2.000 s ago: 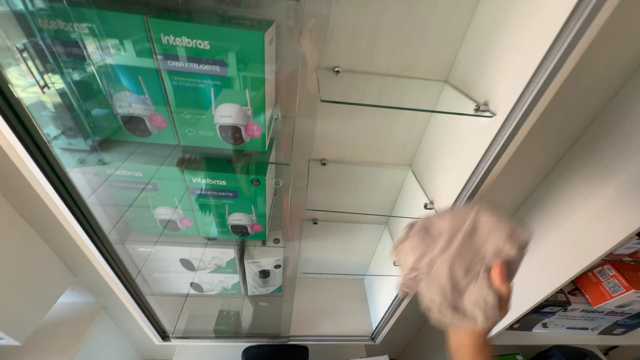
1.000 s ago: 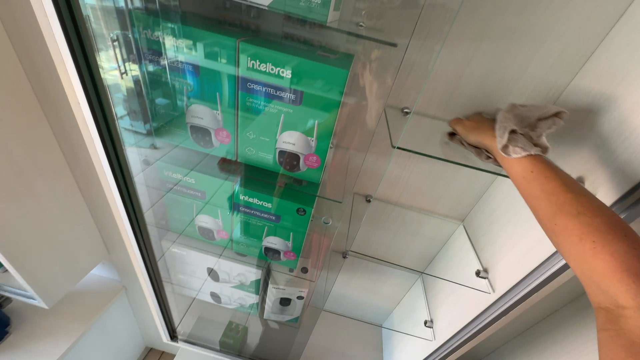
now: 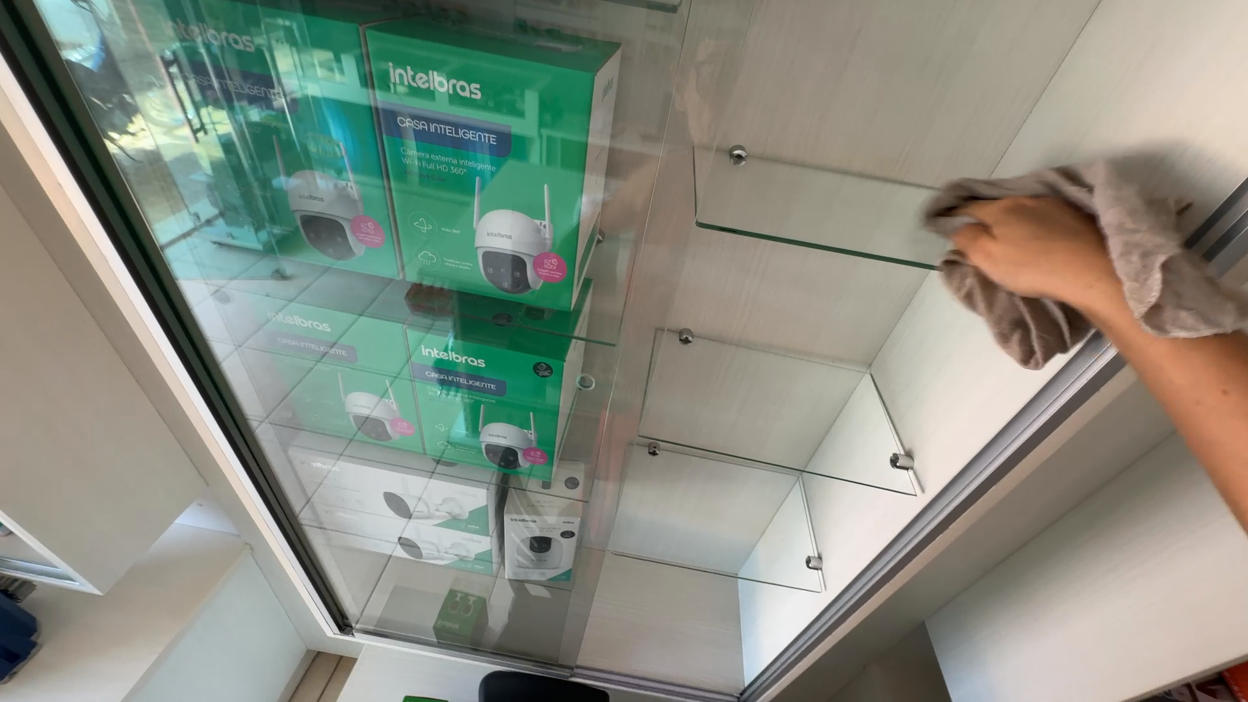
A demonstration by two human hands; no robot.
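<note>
One hand, seemingly my right hand (image 3: 1038, 249), reaches in from the right edge and grips a crumpled grey-brown cloth (image 3: 1102, 205). The cloth hangs around the hand and over the wrist. Hand and cloth are at the right end of a glass shelf (image 3: 819, 210), near the cabinet's pale side wall (image 3: 1141, 97). They cover that shelf end, and whether the cloth touches the glass cannot be told. My left hand is out of view.
Lower glass shelves (image 3: 751, 405) rest on metal pegs. Behind a reflecting glass door (image 3: 624, 322) at left stand green Intelbras camera boxes (image 3: 487, 166) and white camera boxes (image 3: 541, 531). A metal door track (image 3: 936, 546) runs along the cabinet's right edge.
The hand with the cloth has moved from low by the cabinet's right edge up to the upper glass shelf, then right along it to its end. The view has shifted.
</note>
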